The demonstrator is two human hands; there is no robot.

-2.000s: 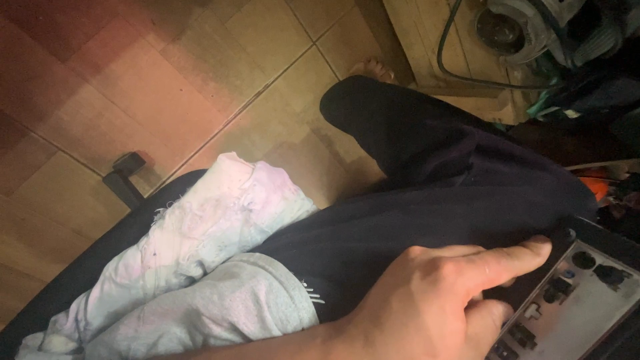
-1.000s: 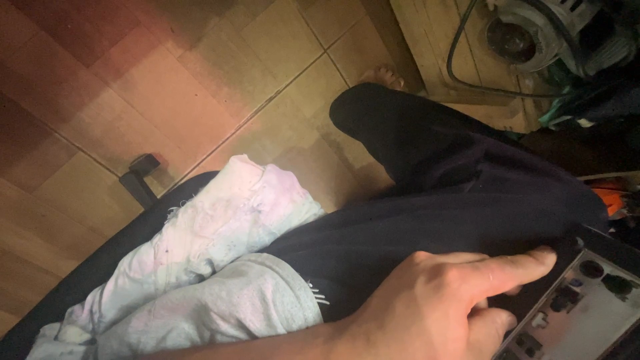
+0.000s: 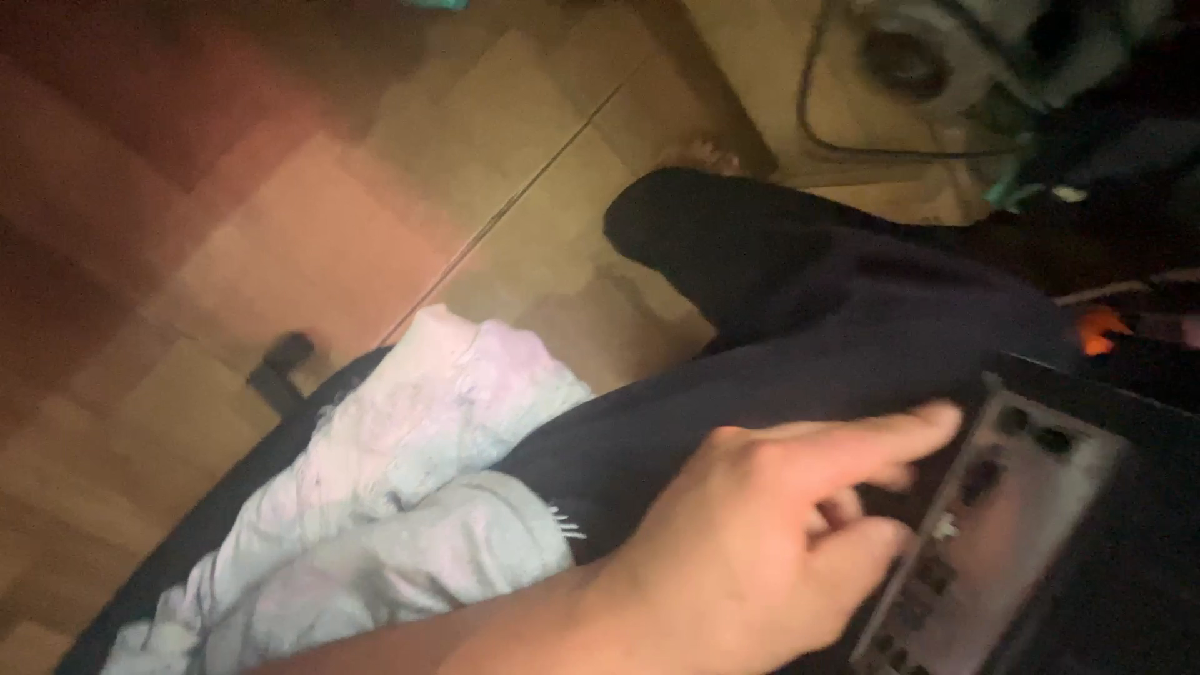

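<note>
My left hand (image 3: pixel 769 534) reaches in from the bottom, its back toward the camera. The index finger is stretched out and the thumb is apart from it. Both tips are at the near left edge of a metal connector plate (image 3: pixel 1050 525) with several dark ports, set in a black case (image 3: pixel 1134 581) at the lower right. Blur hides whether the fingertips touch the case. Nothing shows held between finger and thumb. My right hand is out of view. A pale, pastel-stained cloth (image 3: pixel 412 450) lies over the dark trousers (image 3: pixel 797 347) beside my left forearm.
The tiled floor (image 3: pixel 309 244) spreads across the upper left, with a small black object (image 3: pixel 281 366) low on it. A bare foot (image 3: pixel 703 155) shows past the trouser leg. Upper right stand a machine with a round part (image 3: pixel 905 61) and a black cable (image 3: pixel 811 122).
</note>
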